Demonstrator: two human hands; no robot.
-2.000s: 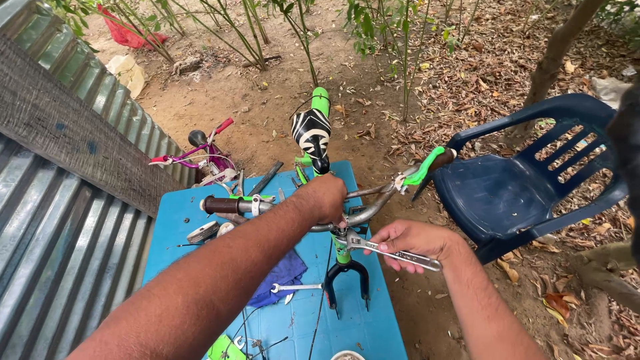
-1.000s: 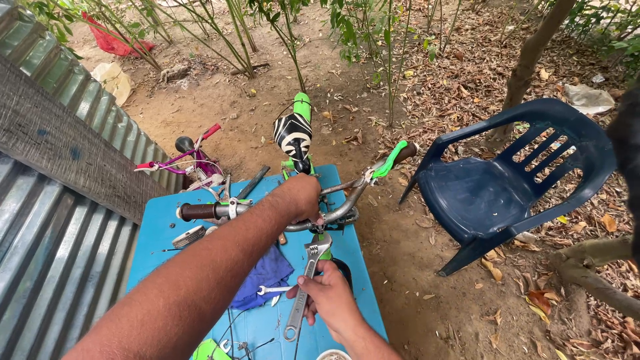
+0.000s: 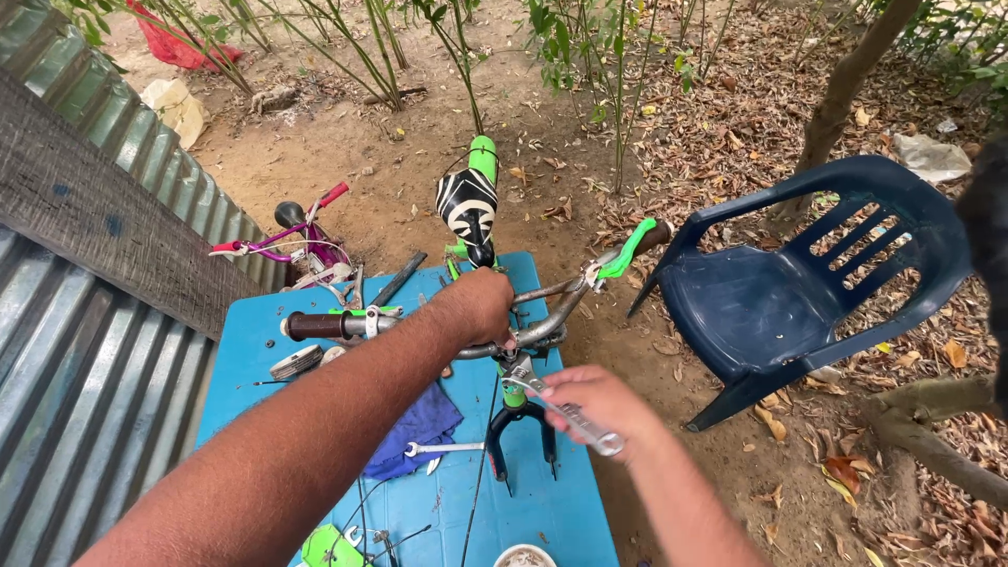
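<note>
My left hand (image 3: 482, 305) is closed around the middle of a small bicycle's metal handlebar (image 3: 551, 324), near the stem. An adjustable wrench (image 3: 573, 416) lies in my right hand (image 3: 594, 402), its jaws at the top of the head tube (image 3: 513, 394), just below the bar. From there the black front fork (image 3: 512, 429) points toward me over the blue table, with no wheel in it. The zebra-striped saddle (image 3: 468, 213) is beyond my left hand. One brown grip (image 3: 315, 325) shows at the bar's left end, and a green brake lever (image 3: 628, 250) at the right.
On the blue table (image 3: 567, 504) are a blue cloth (image 3: 421, 429), an open-end wrench (image 3: 445, 448), cables and a round container (image 3: 524, 557). A dark blue plastic chair (image 3: 748, 303) stands at the right. Corrugated metal (image 3: 87, 378) walls the left, near a purple bicycle (image 3: 315, 236).
My right hand has swung the wrench handle from the right toward me, then back out to the lower right. My left hand has stayed on the handlebar.
</note>
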